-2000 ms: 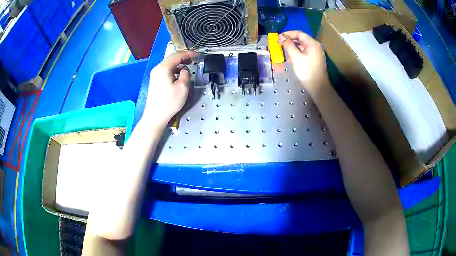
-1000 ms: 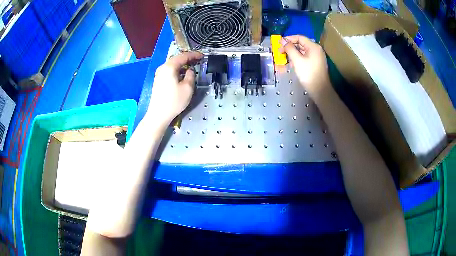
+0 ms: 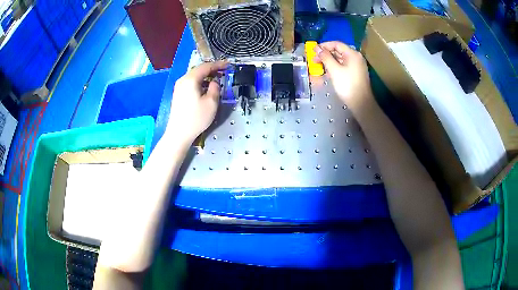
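Observation:
Two black power adapters, one at the left and one at the right, sit side by side in the clear positioning fixture, prongs towards me. The fixture lies at the back of the perforated base plate. My left hand is at the fixture's left end, fingers curled and thumb apart from the index finger, with nothing seen in it. My right hand has its thumb and fingertips on the orange-yellow block right of the fixture; whether it grips the block or only touches it is hard to tell.
A fan with wire guard stands behind the fixture. An open carton with black adapters is at the right. A green bin at the left holds a cardboard tray, with stacked adapters below it. A blue bin stands behind.
The view has shifted slightly. Both hands and the adapters hold nearly the same places; the right fingers stay at the orange-yellow block.

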